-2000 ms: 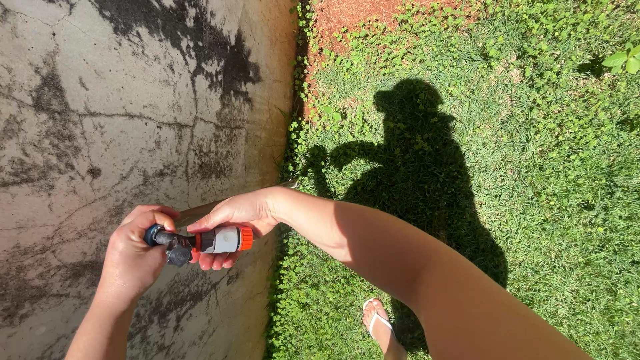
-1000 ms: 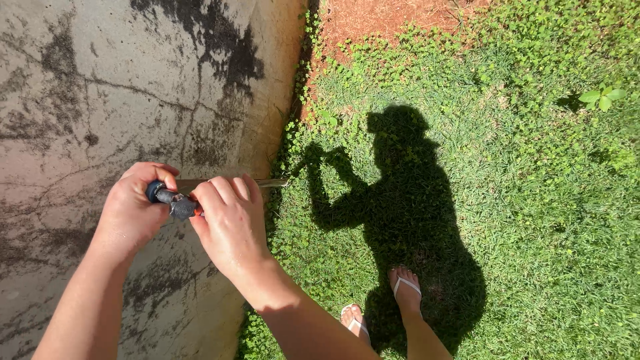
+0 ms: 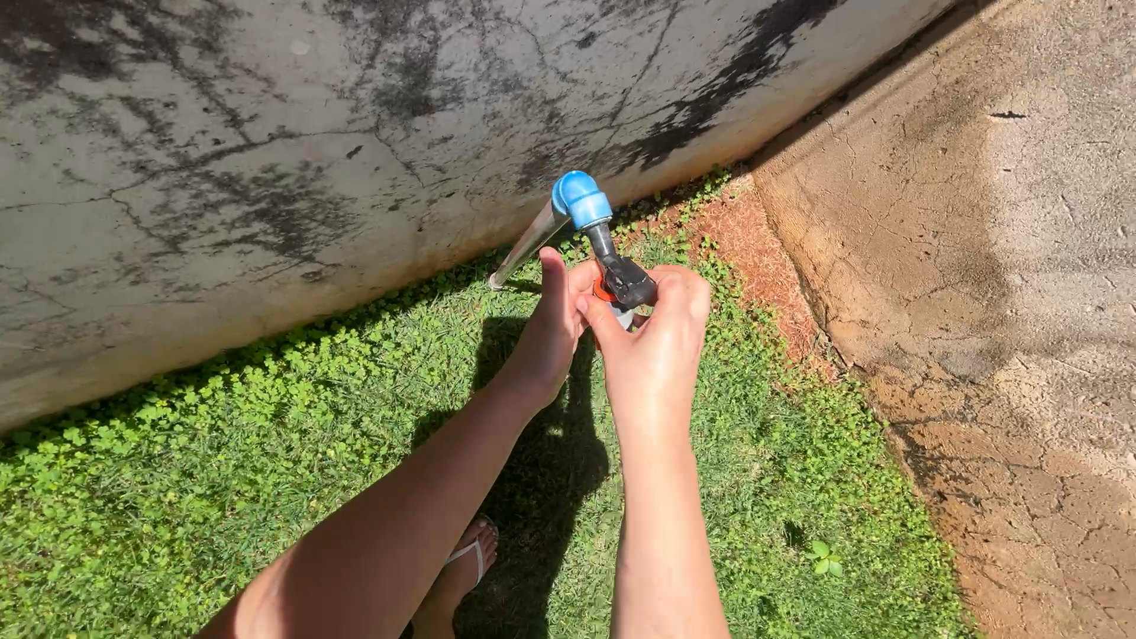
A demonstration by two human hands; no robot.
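Note:
A garden tap with a black body (image 3: 628, 282) sticks out of a blue elbow fitting (image 3: 580, 199) on top of an upright pipe (image 3: 532, 241). Beneath the tap is a grey and orange hose connector (image 3: 621, 314), mostly covered by fingers. My left hand (image 3: 557, 327) is at the connector's left side, thumb raised, its fingers partly behind the tap. My right hand (image 3: 658, 330) grips around the connector from the right, thumb and fingers closed on it. Both hands touch near the tap's outlet.
A stained, cracked wall (image 3: 266, 160) runs behind the pipe. Grass and clover (image 3: 222, 453) cover the ground, with a patch of reddish soil (image 3: 754, 257) by a cracked concrete surface (image 3: 1003, 293) at the right. A foot in a white flip-flop (image 3: 472, 552) stands below my left forearm.
The view has turned a lot, bringing the blue elbow and concrete into sight. My hands have changed their hold around the tap, and my left thumb is now raised.

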